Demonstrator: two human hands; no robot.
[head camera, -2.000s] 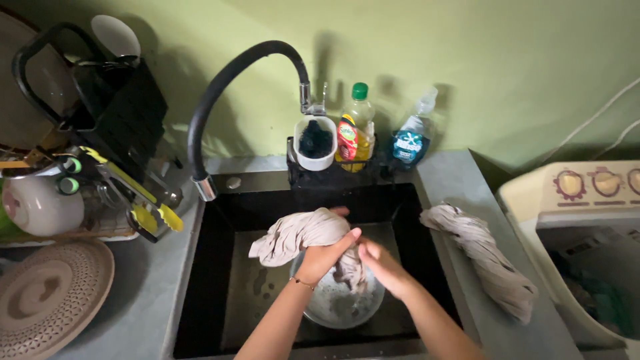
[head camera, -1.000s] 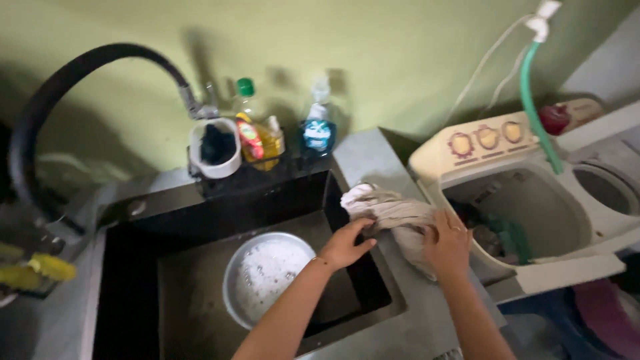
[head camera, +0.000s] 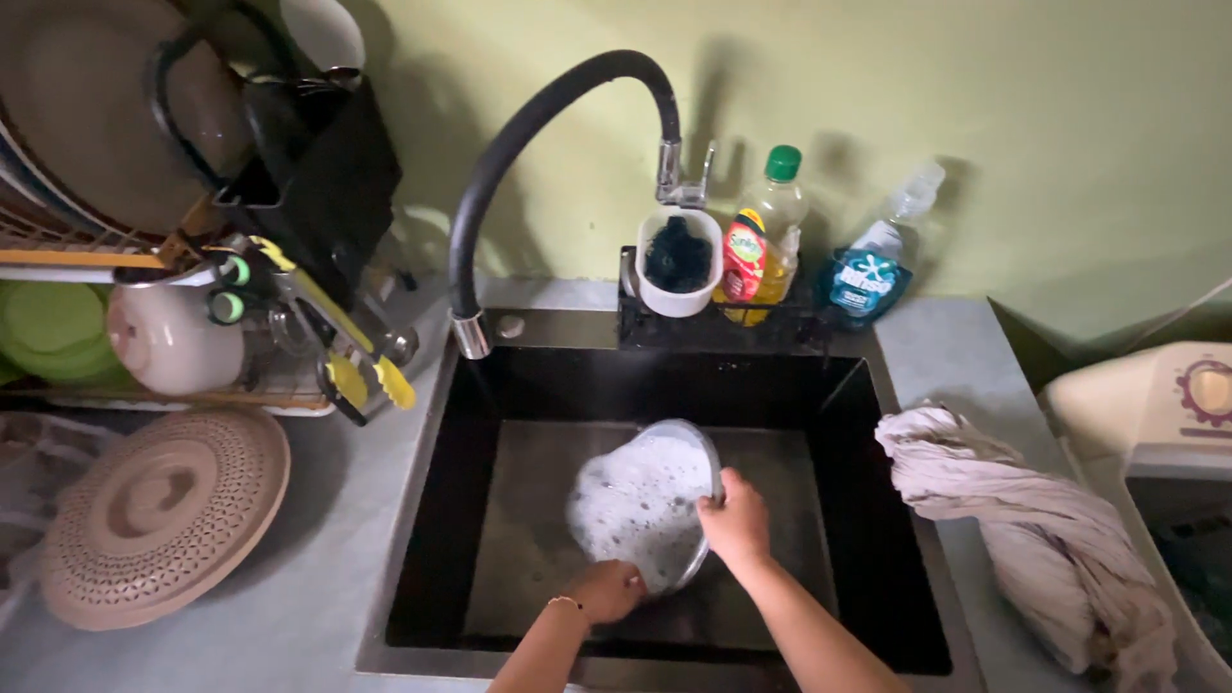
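Note:
A round metal basin (head camera: 712, 462) of sudsy water is tilted to the left inside the black sink (head camera: 780, 626), and foamy water (head camera: 645, 491) reaches its left edge. My left hand (head camera: 608, 591) grips the basin's near rim. My right hand (head camera: 736, 518) holds the right rim, thumb over the edge. The basin's underside is hidden. On the counter right of the sink lies a twisted, pale wet cloth (head camera: 1030, 510), apart from both hands.
A black flexible faucet (head camera: 472, 202) arches over the sink's back left. Behind stand a white tub (head camera: 679, 298) with a dark scrubber, a dish soap bottle (head camera: 760, 250) and a blue detergent bottle (head camera: 861, 279). Left are a dish rack (head camera: 289, 404) and a woven-pattern lid (head camera: 164, 520); right, a washing machine (head camera: 1107, 404).
Both hands have left the twisted cloth on the right counter and now hold the basin, which was level one second ago and is now tilted. The view has swung back left.

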